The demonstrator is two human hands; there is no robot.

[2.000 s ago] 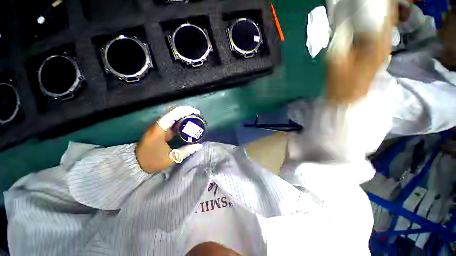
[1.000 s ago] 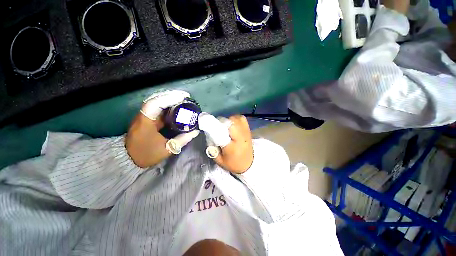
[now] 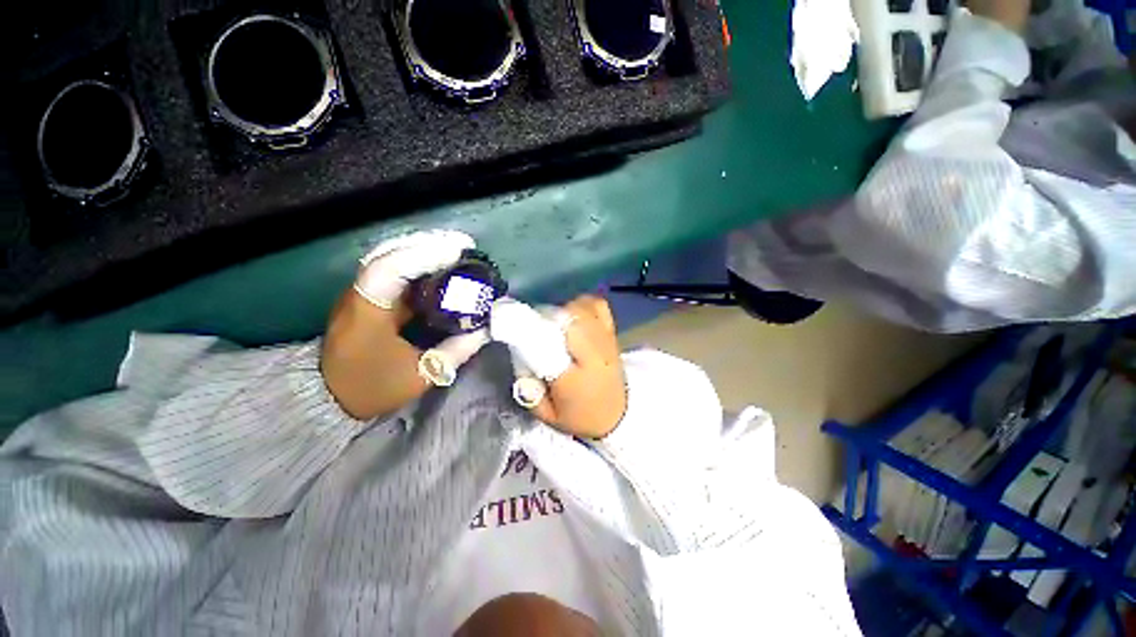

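Observation:
A round dark watch unit (image 3: 468, 294) with a white label on its upward face is held above the lap. My left hand (image 3: 386, 326), with white finger cots, grips it by the left and upper rim, its thumb below. My right hand (image 3: 583, 371) is at the unit's right edge, fingers bent around a crumpled white wiping cloth (image 3: 533, 339) that touches the rim. Cloth and finger cots are hard to tell apart there. A rolled cot edge shows on the right thumb.
A black foam tray (image 3: 374, 159) with round, silver-rimmed units in pockets lies on the green bench (image 3: 648, 205). At upper right are a crumpled white wipe (image 3: 822, 47), a white tray (image 3: 877, 62) and a neighbour's striped sleeve (image 3: 953, 187). A blue rack (image 3: 959, 498) stands at lower right.
My right hand, blurred at upper right two seconds ago, has come to the unit in my left hand. Since one second ago, hands and unit have barely shifted. The neighbour's arm has come into clear view.

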